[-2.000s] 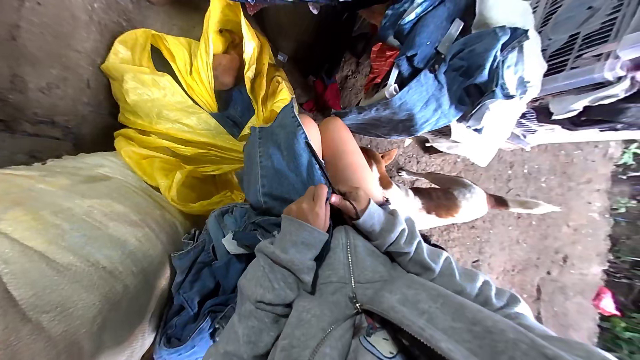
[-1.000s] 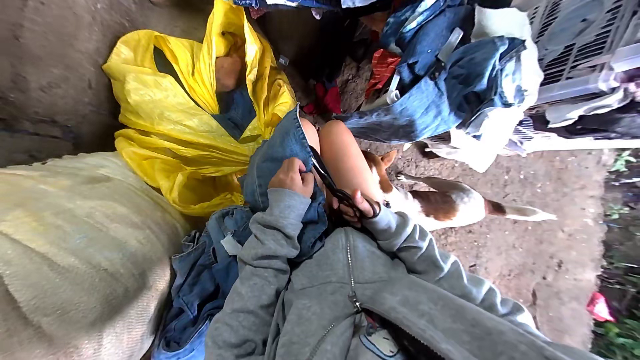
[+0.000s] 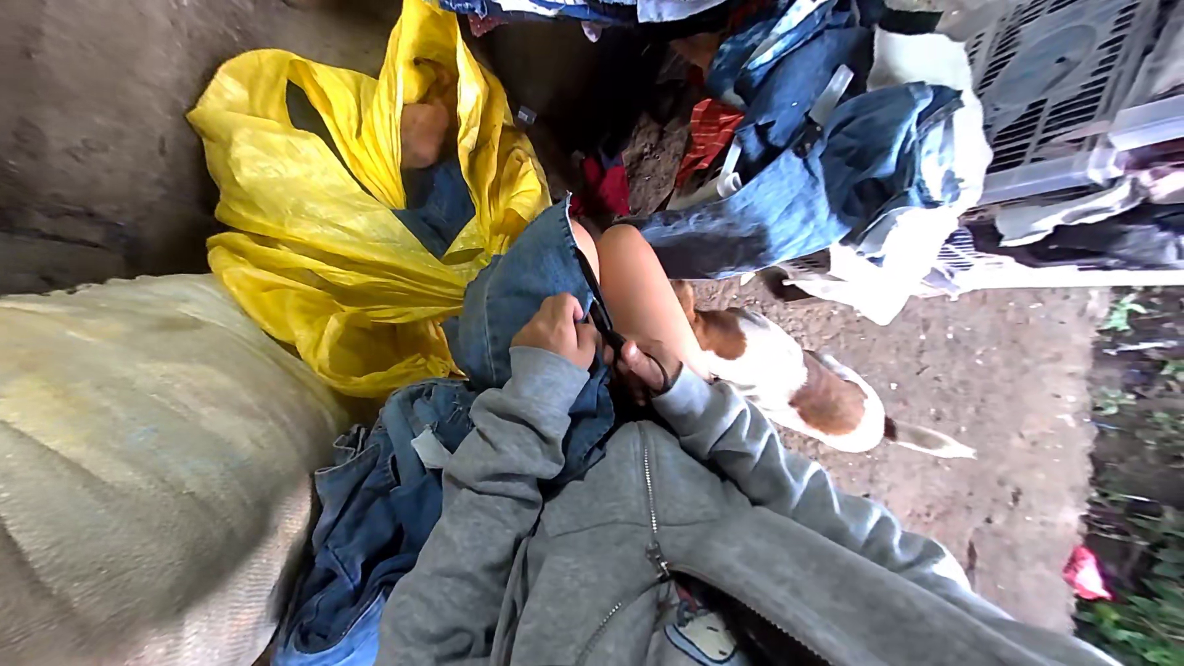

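Note:
My left hand (image 3: 561,331) grips a piece of blue denim (image 3: 518,287) that lies over my lap, its fingers closed on the cloth. Just to its right, my right hand (image 3: 646,366) holds black-handled scissors (image 3: 599,310) by the finger loops. The blades point up the view along the denim's right edge, beside my bare knee, and look closed or nearly so. More blue denim (image 3: 398,472) is bunched below and left of my left sleeve, with a pale tag on it.
A yellow plastic bag (image 3: 305,213) with denim inside lies upper left, above a large woven sack (image 3: 139,444). A brown and white dog (image 3: 814,388) is on the dirt ground at right. Piled clothes (image 3: 832,176) lie by a plastic crate (image 3: 1054,74) at upper right.
The scissors, spread wider one second ago, have narrowed along the denim's edge. My left hand has moved down and right on the denim, closer to my right hand.

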